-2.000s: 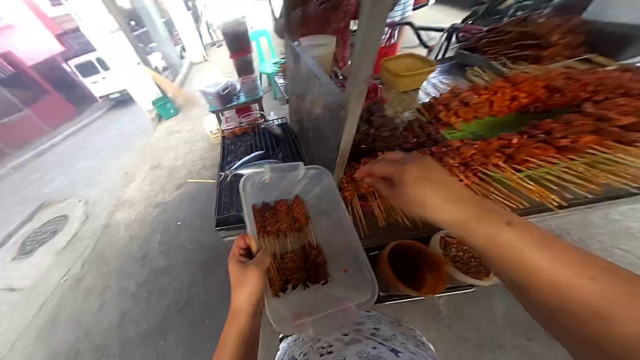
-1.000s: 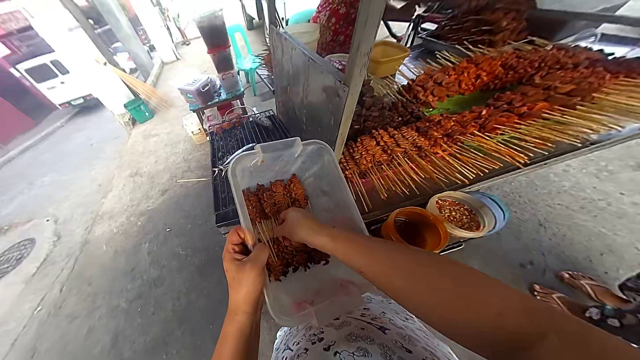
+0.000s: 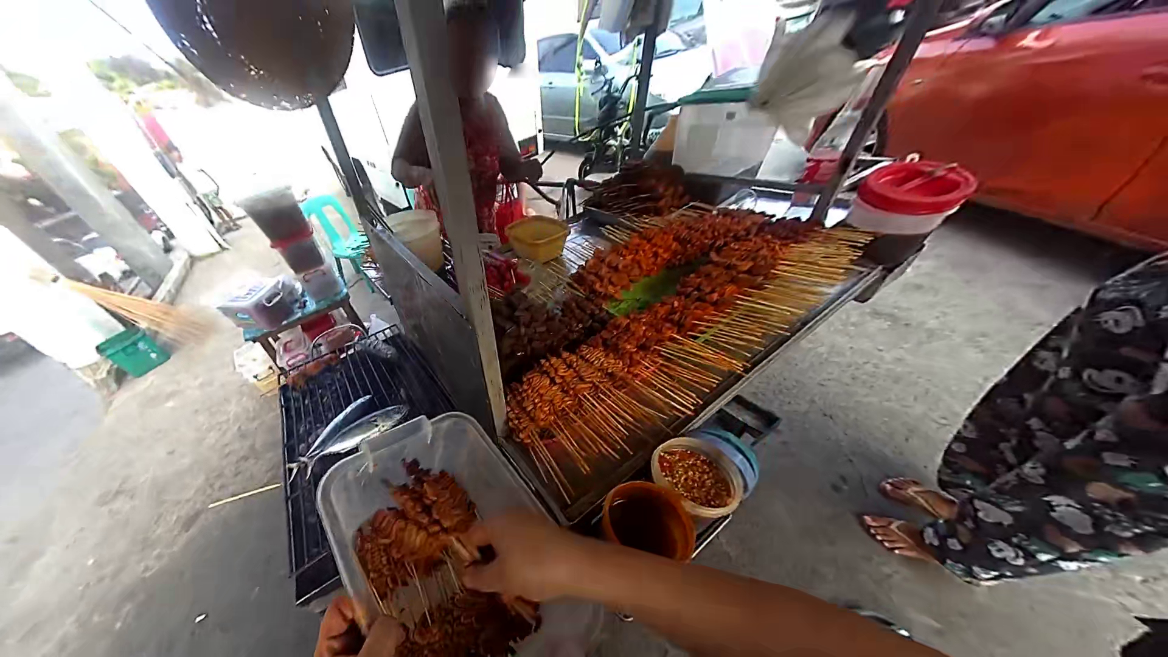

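Note:
My left hand (image 3: 358, 631) grips the near left rim of a clear plastic container (image 3: 339, 511) at the bottom of the view. Skewered meat (image 3: 406, 538) lies in it in two groups. Over the container, my right hand (image 3: 520, 557) has its fingers closed around skewer sticks at the middle of the meat. Rows of skewered meat (image 3: 602, 383) with bare sticks pointing toward me cover the metal cart tray, to the right of the container. A green leaf (image 3: 650, 290) shows between the rows.
A grill (image 3: 315, 415) with fish (image 3: 360, 429) on it stands left of the cart post (image 3: 456, 201). A brown sauce bowl (image 3: 648, 522) and a tub of chopped condiment (image 3: 695, 476) sit near my right forearm. One person stands behind the cart, another at the right.
My right hand has moved from the skewers on the cart to those in the container. The view has swung up and right, bringing in the person behind the cart and the red car.

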